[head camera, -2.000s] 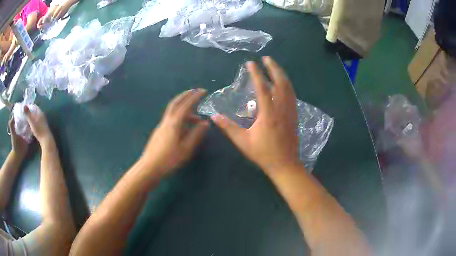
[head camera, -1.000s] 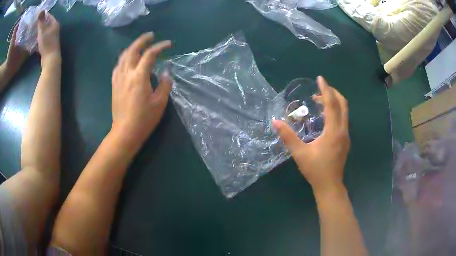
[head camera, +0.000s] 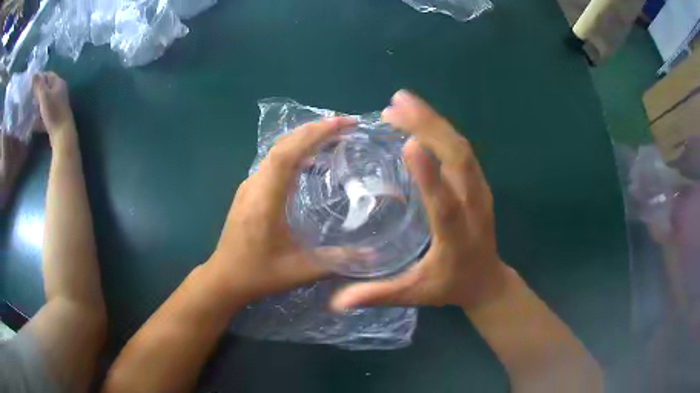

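A clear plastic bowl (head camera: 368,238) with a white-hubbed blade unit (head camera: 357,203) in it is between my hands in the middle of the view. My left hand (head camera: 269,207) grips the bowl's left side, fingers over the top and thumb along the lower rim. My right hand (head camera: 453,207) curves around its right side with fingers spread; whether it presses on the wall is blurred. A clear plastic bag (head camera: 330,322) lies flat on the table under the bowl and my hands. Its middle is hidden.
The dark green table (head camera: 522,153) curves down at the right. A pile of whitish bags (head camera: 138,31) lies at the far left. A neighbour's hand (head camera: 52,104) holds a whitish bagged item at the left. A cardboard box (head camera: 675,107) and another person's blurred bag stand right.
The bowl has moved left from the bag's right side to above the bag. My left hand has come right and taken hold of it. The bag now lies lower, beneath both hands.
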